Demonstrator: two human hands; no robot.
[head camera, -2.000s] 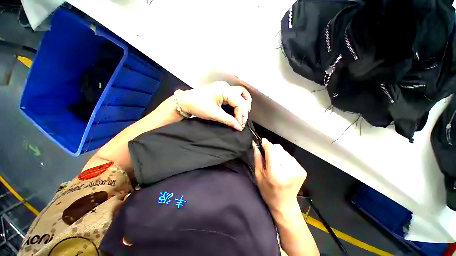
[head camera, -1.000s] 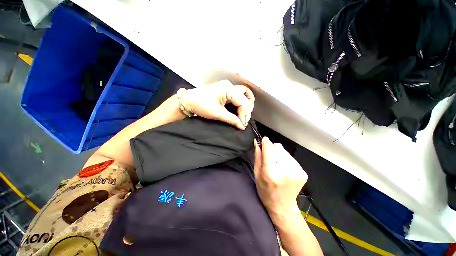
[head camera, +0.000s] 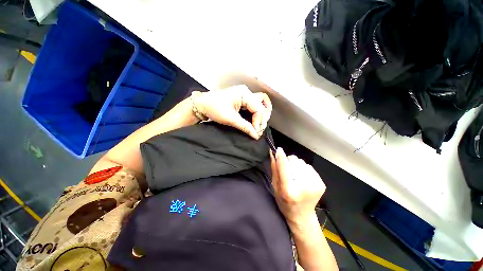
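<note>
A black fabric piece (head camera: 201, 153) lies over my lap, on top of the dark apron (head camera: 206, 227) with blue characters. My left hand (head camera: 238, 112) pinches its far right corner between thumb and fingers, at the table's edge. My right hand (head camera: 295, 182) is just below and to the right, with thumb and index finger closed on a thin dark edge or tool at the same corner. Whether that is snips or fabric edge I cannot tell. A dark strip runs between the two hands.
A white table (head camera: 222, 42) runs diagonally in front of me. A heap of black zippered pieces (head camera: 402, 69) with loose threads lies on it at the right. A blue tote bin (head camera: 63, 90) with dark contents stands at the left. Another blue bin (head camera: 402, 227) is under the table.
Both hands stay at the same corner of the piece. Less of the thin dark item at my right fingertips shows than two seconds ago. The view has shifted slightly.
</note>
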